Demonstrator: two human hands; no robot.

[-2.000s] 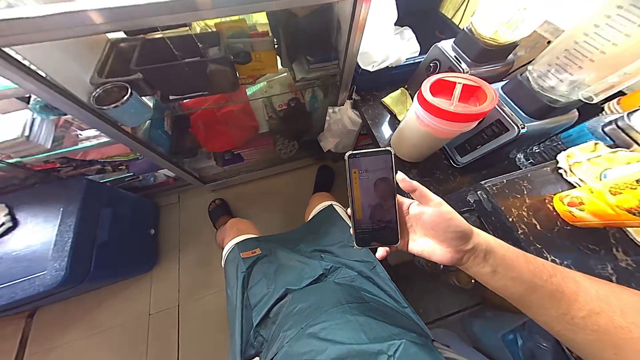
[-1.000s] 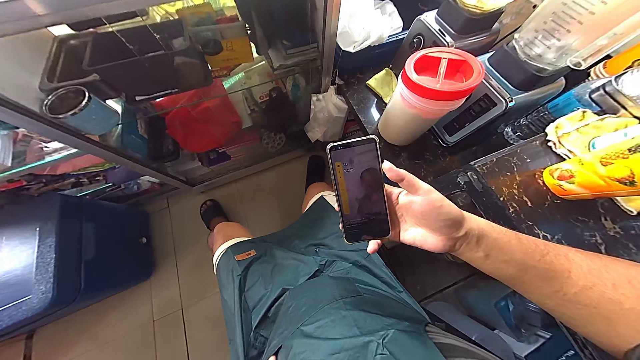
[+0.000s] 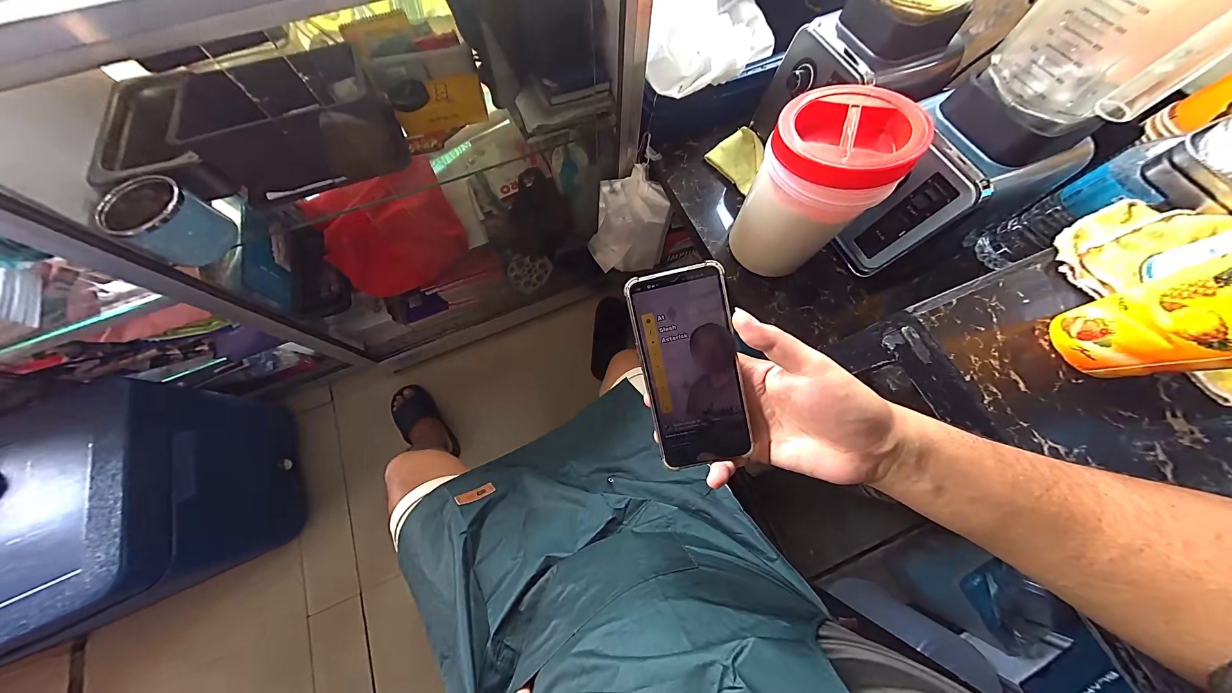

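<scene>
My right hand (image 3: 818,404) is closed around a smartphone in a clear case (image 3: 689,371), holding it upright above my lap with its lit screen facing me. The thumb lies along the phone's right edge, and a fingertip shows at its lower corner. Below the phone, a dark green apron (image 3: 616,568) covers my lap. Beyond the hand, a plastic pitcher with a red lid (image 3: 818,183) and pale contents stands on the dark marbled counter (image 3: 1001,346). My left hand cannot be made out; only a tiny bit of skin shows at the bottom edge.
Two blenders (image 3: 914,207) stand behind the pitcher, near a yellow cloth (image 3: 735,159). A fruit-printed yellow cloth item (image 3: 1145,332) lies at right. A glass cabinet holds a blue tumbler (image 3: 173,223) and a red bag (image 3: 390,231). A blue cooler (image 3: 212,481) sits on the floor at left.
The phone, which hid the front of the pitcher's base less at first, stays in my right hand throughout. The view has shifted slightly.
</scene>
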